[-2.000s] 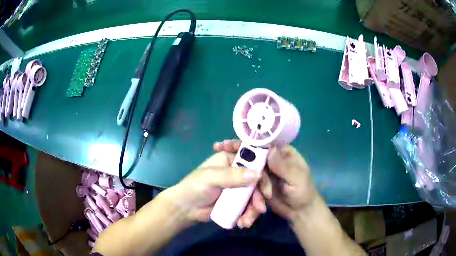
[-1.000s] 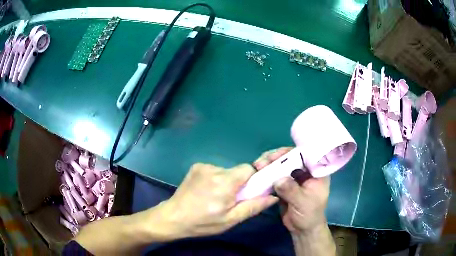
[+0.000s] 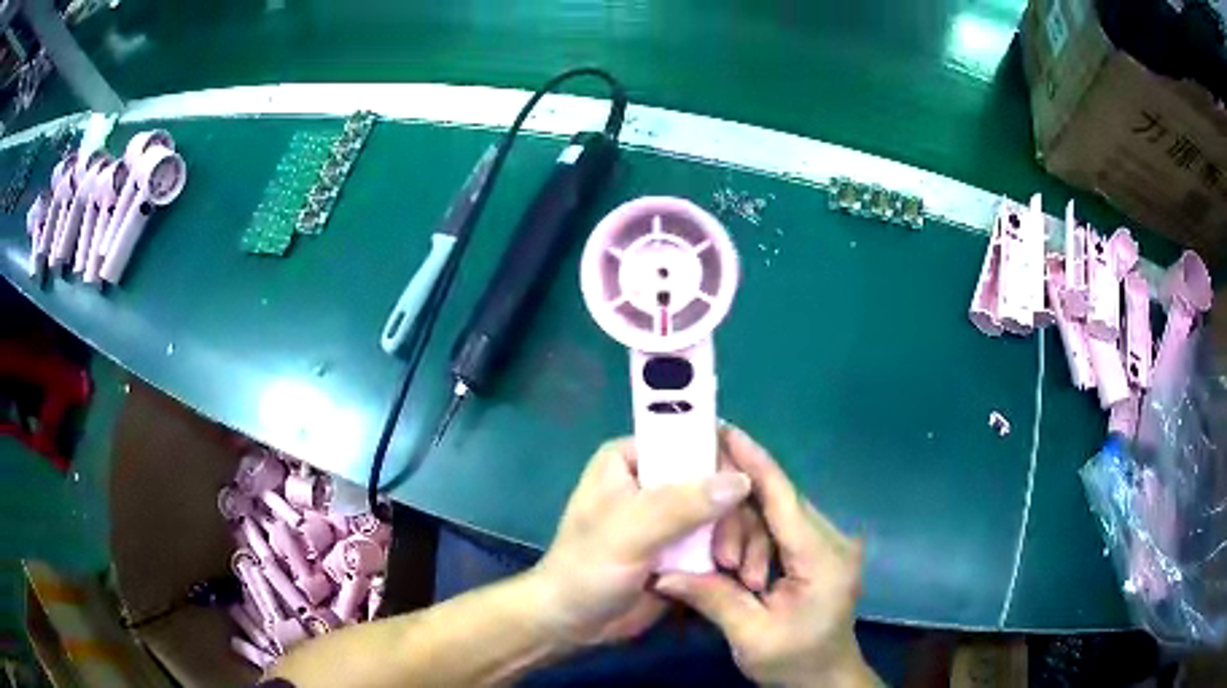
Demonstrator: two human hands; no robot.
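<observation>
A pink handheld fan [image 3: 676, 417] stands upright in front of me, its round spoked ring head at the top and its handle pointing down. The handle front shows two dark oval openings, and a small red bit shows in the ring. My left hand [image 3: 608, 544] is closed around the handle, its thumb across the front. My right hand [image 3: 781, 571] touches the lower end of the handle with its fingers and thumb. The bottom of the handle is partly hidden by the hands.
A black electric screwdriver [image 3: 532, 269] and a grey-blue knife [image 3: 420, 289] lie left of the fan. Green panels [image 3: 289, 195], assembled fans [image 3: 128, 215] and a carton of fans [image 3: 168, 511] are further left. Screws [image 3: 739, 203], small boards [image 3: 875, 203], pink shells [image 3: 1025, 269] and a plastic bag [image 3: 1144, 524] lie right.
The fan has turned from its side to show its spoked ring front, and stands more upright further left. My right hand has moved from near the ring to the handle's lower end.
</observation>
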